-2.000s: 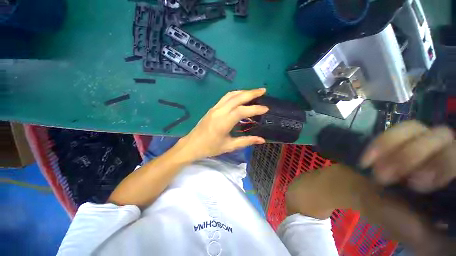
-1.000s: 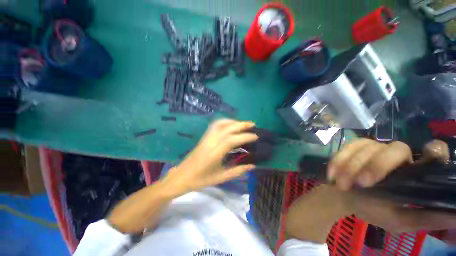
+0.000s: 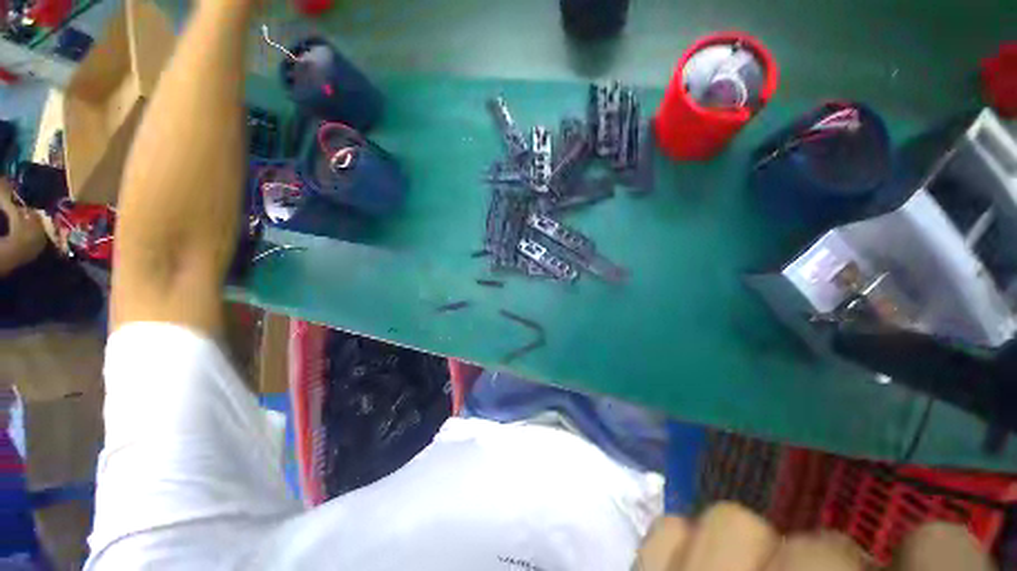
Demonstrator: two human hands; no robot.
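Observation:
My left forearm runs up the left side and its hand is cut off by the top edge. My right hand [image 3: 781, 549] shows only as blurred fingers at the bottom edge; what it holds cannot be told. A long black tool, seemingly the screwdriver [image 3: 937, 366], lies in front of the silver screw feeder [image 3: 937, 262], apart from the visible fingers. Black strip panels [image 3: 546, 240] lie in a loose pile mid-bench. A red speaker body [image 3: 686, 121] stands behind them, its open end showing. A blue speaker body [image 3: 825, 167] stands beside the feeder.
Several blue bodies [image 3: 374, 184] stand at the left, by an open cardboard box [image 3: 106, 106]. Thin black strips [image 3: 524, 321] lie near the bench edge. Below are a parts bin [image 3: 303, 413] and a red crate [image 3: 892, 502]. Part of another person [image 3: 13, 234] shows far left.
The view has shifted left. My left hand has left the black speaker body and gone up out of view. That body no longer shows. My right hand has dropped to the bottom edge, away from the screwdriver.

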